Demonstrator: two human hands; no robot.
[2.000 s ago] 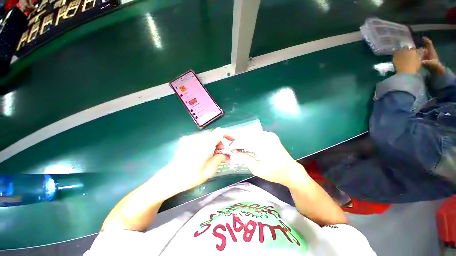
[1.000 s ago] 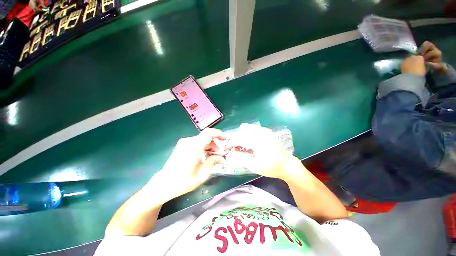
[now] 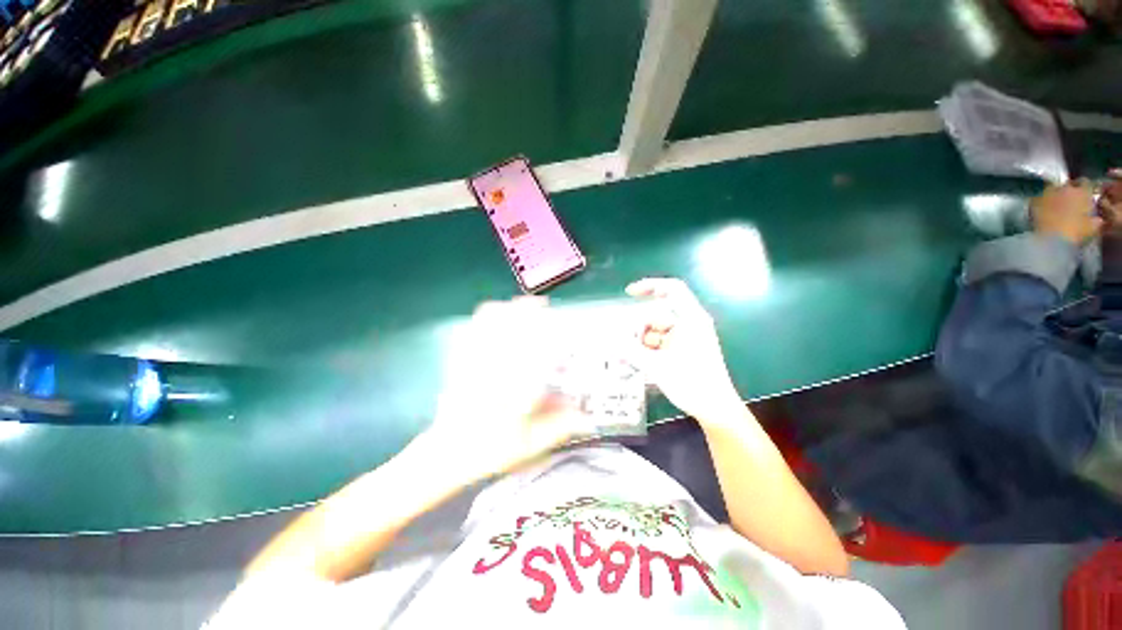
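A clear plastic sheet (image 3: 612, 410) with rows of small grey-white blocks lies between my hands at the bench's near edge, partly washed out by glare. My left hand (image 3: 498, 375) is overexposed and blurred; it holds the left side of the sheet, with its fingers near the lower blocks. My right hand (image 3: 689, 351) is at the sheet's right side, its fingers bent and a reddish patch showing near the fingertips. Whether it pinches anything is hidden by glare.
A smartphone (image 3: 527, 225) with a pink screen lies beyond my hands against the pale rail (image 3: 357, 213). A blue water bottle (image 3: 76, 385) lies at left. A person in denim (image 3: 1027, 332) sits at right near a glossy stack (image 3: 1003, 132). A metal upright (image 3: 664, 86) stands behind.
The view has shifted, so the phone and bottle sit differently in the frame. My hands have moved apart, and more of the sheet's block rows shows between them.
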